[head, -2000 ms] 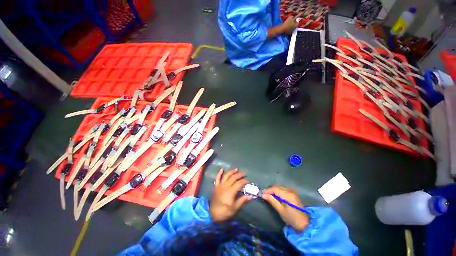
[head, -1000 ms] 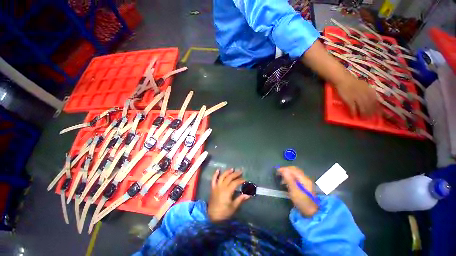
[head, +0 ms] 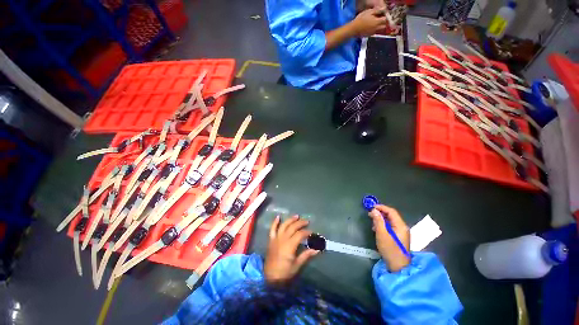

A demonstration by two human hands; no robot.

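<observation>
My left hand (head: 287, 246) holds a dark round watch-like piece (head: 315, 242) between thumb and fingers, low on the table. A pale grey strap (head: 350, 249) extends from it to the right, towards my right hand. My right hand (head: 392, 236) holds a thin blue brush-like tool (head: 396, 237). Its tip is at the small blue cap (head: 370, 202); my fingers hide part of the tool. A white paper (head: 424, 232) lies just right of my right hand.
Red trays with pieces on beige strips stand at left (head: 181, 249) and right (head: 444, 136). Another red tray (head: 136, 95) is behind the left one. A white bottle (head: 515, 257) lies at right. A black bag (head: 355, 101) and a person in blue (head: 311, 47) are beyond.
My right hand has moved up and right with the tool, from the piece to the blue cap. The piece now shows dark with its strap visible. The other person's arm has drawn back from the right tray.
</observation>
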